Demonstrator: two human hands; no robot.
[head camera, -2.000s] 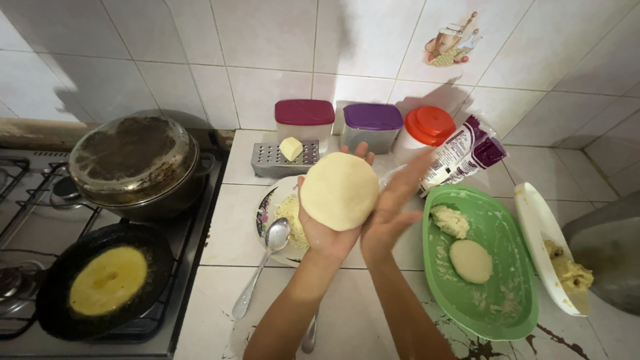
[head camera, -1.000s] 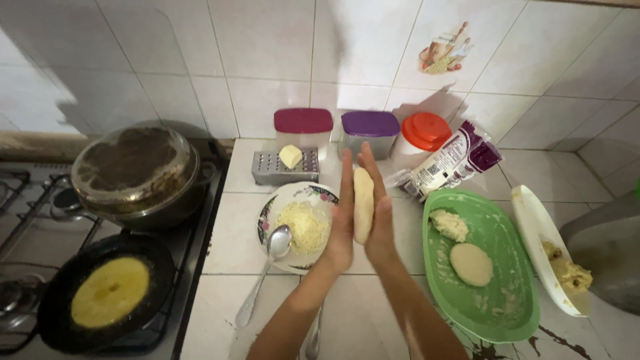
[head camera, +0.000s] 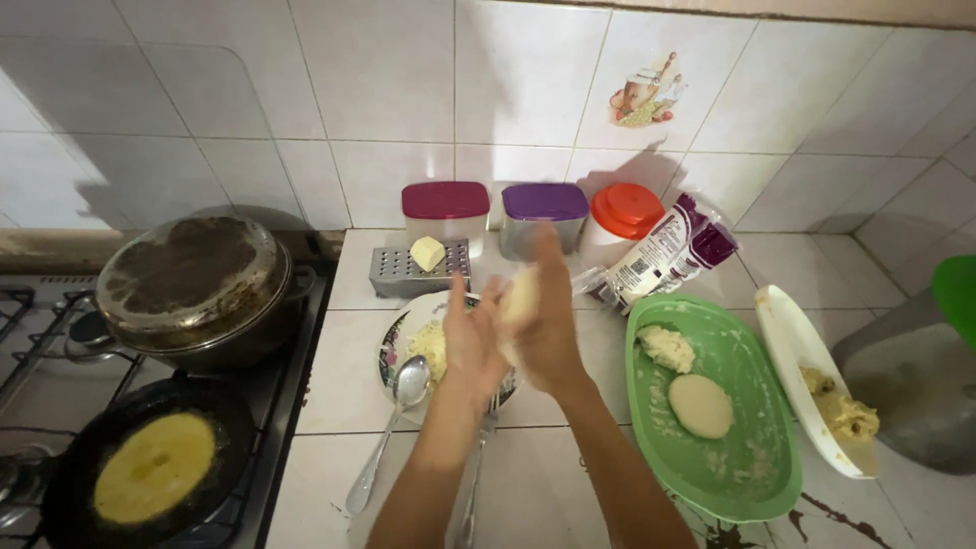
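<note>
Between my left hand (head camera: 474, 335) and my right hand (head camera: 545, 320) is a pale dough disc (head camera: 520, 305), blurred by motion, above a flowered plate (head camera: 393, 335) of grated cheese (head camera: 428, 352). The right palm faces the disc from the right; which hand bears it is unclear. A spoon (head camera: 412, 381) rests on the plate's left rim, and a fork (head camera: 474, 473) lies partly behind my left forearm. To the right, a green plastic tray (head camera: 747, 480) holds a dough disc (head camera: 700, 406) and a rough dough lump (head camera: 667, 348). A yellow flat cake (head camera: 156, 467) sits in the black frying pan (head camera: 236, 427).
A box grater (head camera: 389, 271) with a cheese piece (head camera: 428, 253) lies behind the plate. Lidded containers (head camera: 446, 202) and an open plastic bag (head camera: 663, 252) line the wall. A white dish (head camera: 793, 358) stands right of the tray; a lidded pot (head camera: 198, 282) is on the stove at left.
The dough was flat toward the camera on my left hand, then edge-on between both upright palms. Now the hands are tilted and blurred around it. The pan and tray look unchanged.
</note>
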